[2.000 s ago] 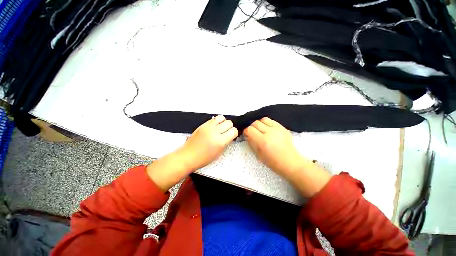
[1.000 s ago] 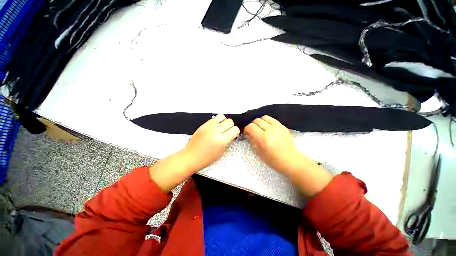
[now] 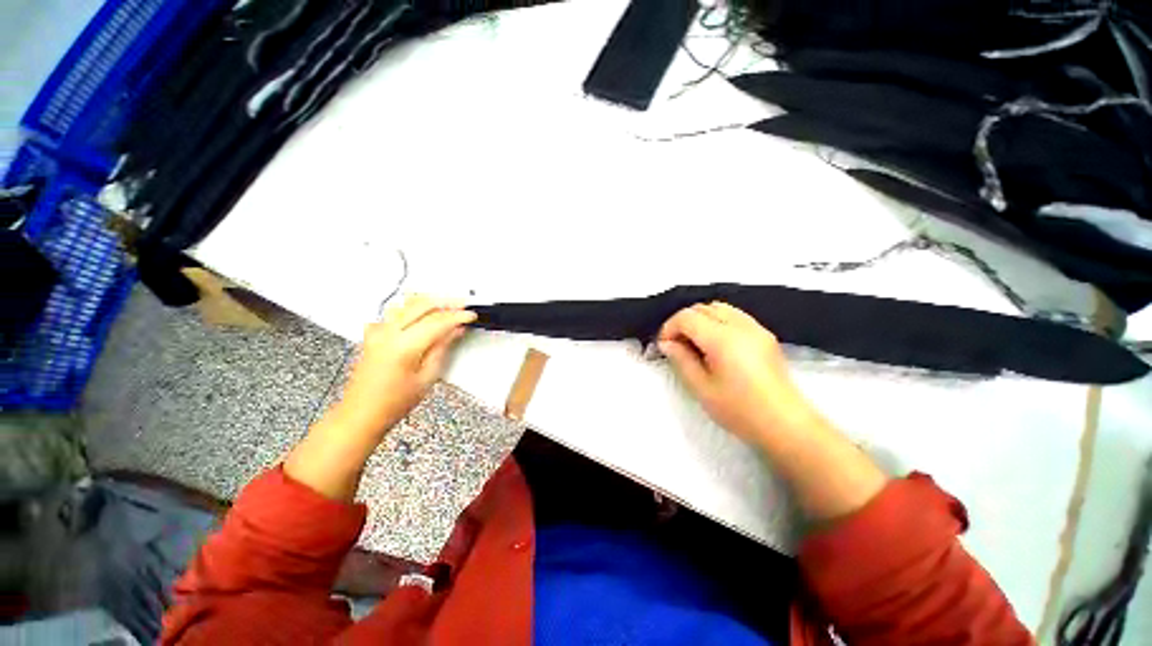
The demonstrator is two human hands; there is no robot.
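A long black knitted strip (image 3: 910,331) lies across the white table in front of me, its right part flat and pointed. My left hand (image 3: 411,347) pinches the strip near its left end and covers the tip. A thin yarn tail (image 3: 402,271) curls up above that hand. My right hand (image 3: 726,360) pinches the lower edge near the strip's middle, with a bit of grey fuzz at the fingertips. Whether a needle is held there I cannot tell.
Black strips (image 3: 960,126) are heaped at the upper right, and a second bundle (image 3: 240,114) lies upper left. A black rectangular piece (image 3: 641,53) lies at the top. Scissors (image 3: 1112,593) are at the lower right, partly cut off. A blue crate (image 3: 63,278) stands left.
My left hand has moved left along the strip from the middle to near its left end. My right hand stays near the middle. The view has shifted, showing more of the blue crate.
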